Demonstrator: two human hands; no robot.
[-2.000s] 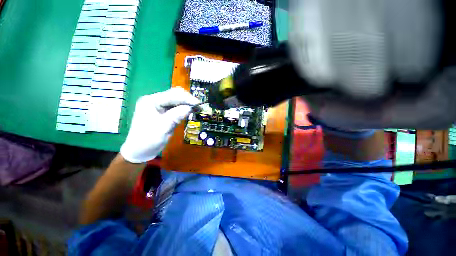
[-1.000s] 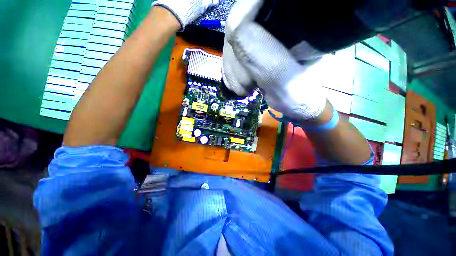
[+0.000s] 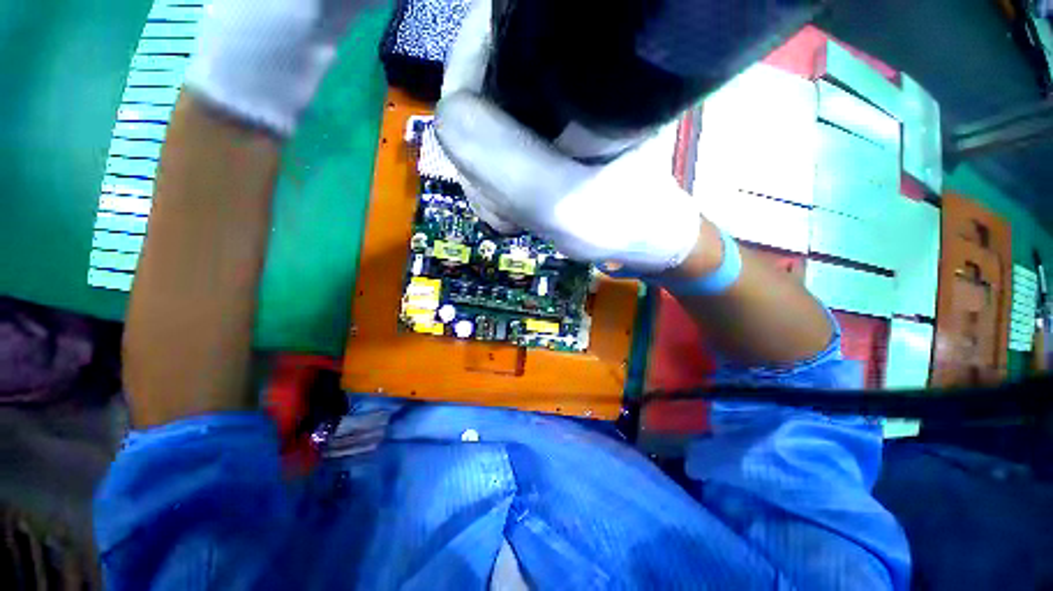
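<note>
A dark green circuit board (image 3: 497, 289) with yellow and silver parts lies on the orange-brown fixture (image 3: 427, 375). Its pale finned heat sink (image 3: 433, 159) is at the far edge, partly covered. My gloved right hand (image 3: 566, 191) is closed around the thick black electric screwdriver (image 3: 589, 69) over the board; the driver's tip is hidden. My gloved left hand (image 3: 266, 52) is blurred over the pale strips (image 3: 125, 173) at the upper left, its fingers cut off by the top edge, so I cannot tell whether it holds anything.
The black screw tray (image 3: 410, 58) is beyond the fixture, partly covered by my right hand. Larger pale plates (image 3: 854, 219) lie on a red foam sheet (image 3: 681, 346) at right. Another orange-brown fixture (image 3: 970, 289) is farther right. A black cable (image 3: 854, 399) crosses the lower right.
My left hand has moved from the board to the screw tray, then left to the pale strips. The pen is no longer visible. My right hand with the screwdriver has shifted slightly left.
</note>
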